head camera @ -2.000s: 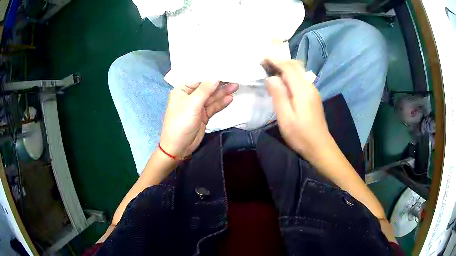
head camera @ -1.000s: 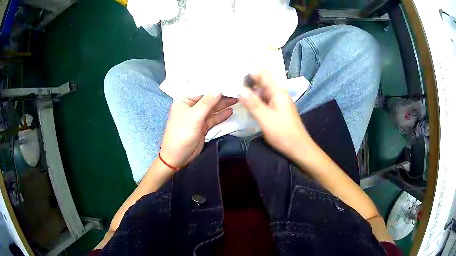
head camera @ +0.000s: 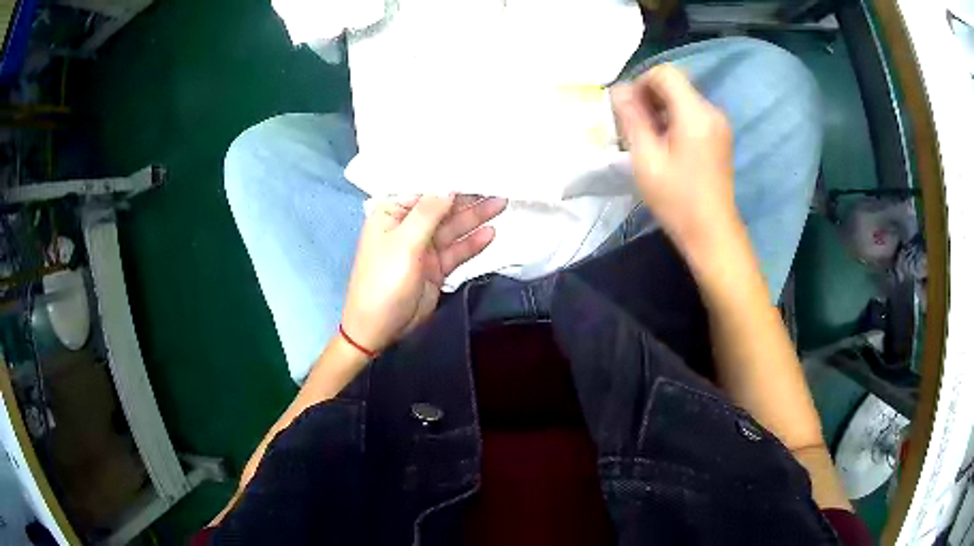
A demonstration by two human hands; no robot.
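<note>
White cloth pieces (head camera: 481, 107) lie over my lap and reach forward past the top edge, their detail washed out. My left hand (head camera: 411, 251) pinches the near edge of the white cloth between thumb and fingers, the other fingers curled below. My right hand (head camera: 678, 144) is at the right side of the cloth, its fingers curled and blurred; whether it holds anything cannot be told. A small yellowish patch (head camera: 594, 94) shows at the cloth's right side, beside my right fingertips.
My knees in light jeans (head camera: 283, 181) stand on both sides of the cloth. A pale metal table leg (head camera: 120, 288) is at the left over green flooring (head camera: 203, 256). A brown-edged white table (head camera: 951, 320) runs along the right rim. A white round object (head camera: 867, 453) is at the lower right.
My right hand has moved right and forward, away from my left hand, and the dark item seen at its fingertips no longer shows. My left hand keeps nearly the same place on the cloth edge.
</note>
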